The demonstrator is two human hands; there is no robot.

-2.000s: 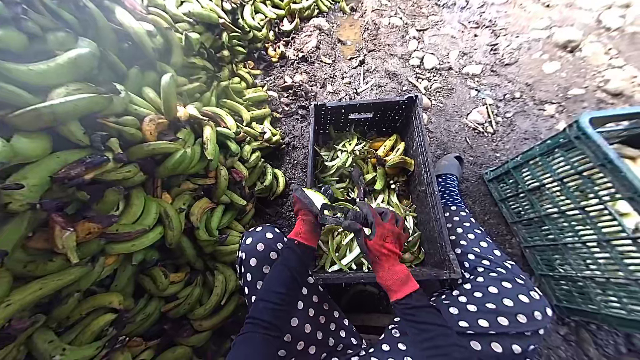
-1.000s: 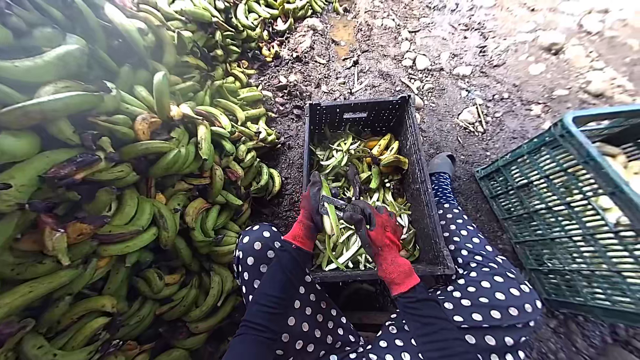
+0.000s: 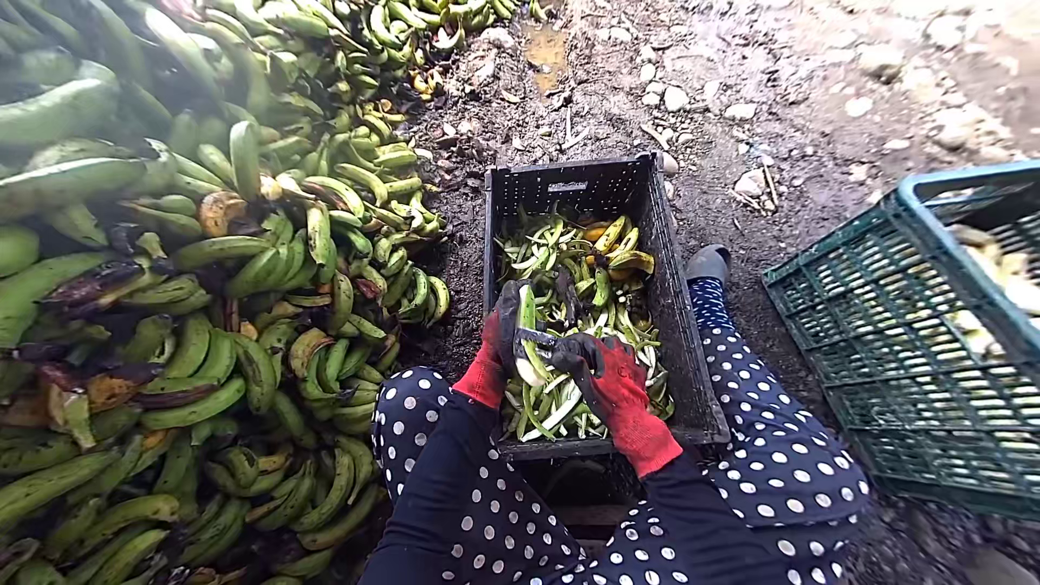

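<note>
My left hand point(image 3: 502, 337), in a red glove with a dark palm, holds a partly peeled green plantain point(image 3: 528, 333) upright over the black plastic crate point(image 3: 682, 325). In my right hand point(image 3: 601, 370), gloved the same way, is a peeling tool point(image 3: 538, 337), its blade lying across the plantain. Pale flesh shows at the plantain's lower end. Below both hands, green peel strips point(image 3: 561, 410) fill much of the crate, and a few yellow plantains point(image 3: 621, 248) lie toward its far right side. The tool's handle is mostly hidden by my right fingers.
A large heap of green plantains point(image 3: 195, 349) covers the ground on the left. To the right stands a green plastic crate point(image 3: 861, 349) with pale peeled plantains point(image 3: 987, 268) inside. My legs in dotted trousers flank the black crate. Stones point(image 3: 674, 98) lie on the muddy ground beyond.
The plantain in my left hand was tilted two seconds ago and now stands more upright, with more pale flesh showing at its lower end.
</note>
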